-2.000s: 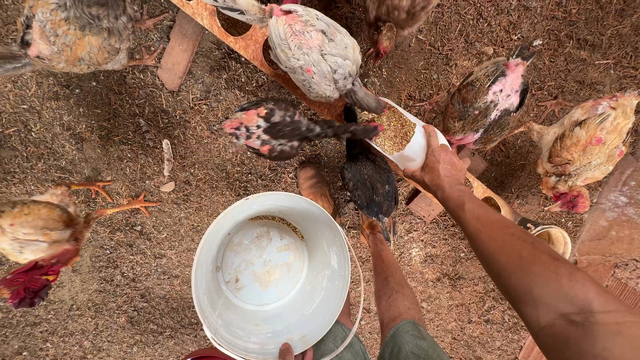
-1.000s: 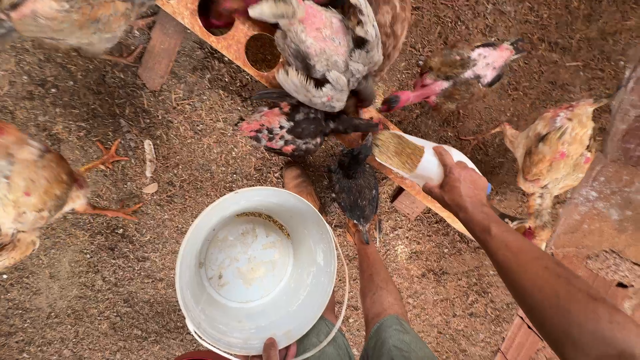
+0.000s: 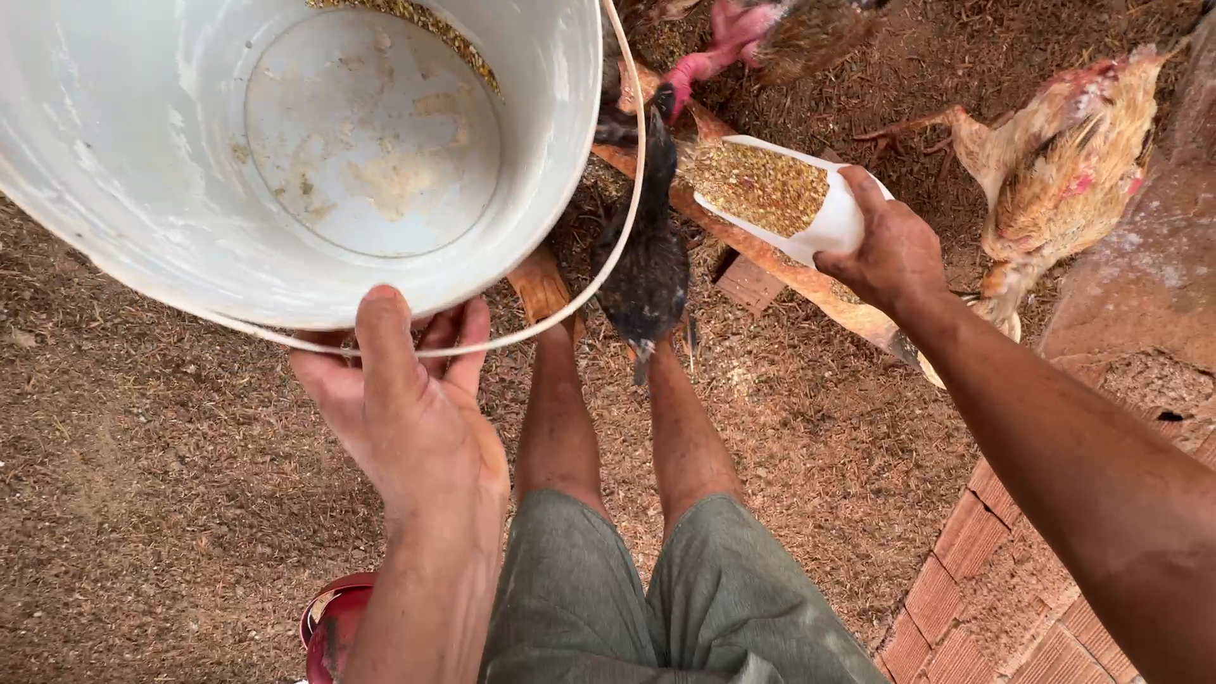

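Note:
My left hand grips the near rim of a large white plastic bucket, thumb outside and fingers underneath. A little yellowish grain lies along the bucket's inner far edge, and its thin white handle hangs over to the right. My right hand is closed on a white plastic scoop. Cracked grain fills the scoop, whose mouth points left over a long wooden feeder. A dark chicken stands between the bucket and the scoop, its head at the feeder.
A tan chicken bends down at the right beside a small round dish. Another chicken with a bare pink neck leans in from the top. A brick structure lies at lower right, a red object at lower left. Litter covers the ground.
The bucket in my left hand has moved up and to the left, and more of that hand shows. The scoop has stayed over the feeder. The pink-necked chicken has come to the feeder.

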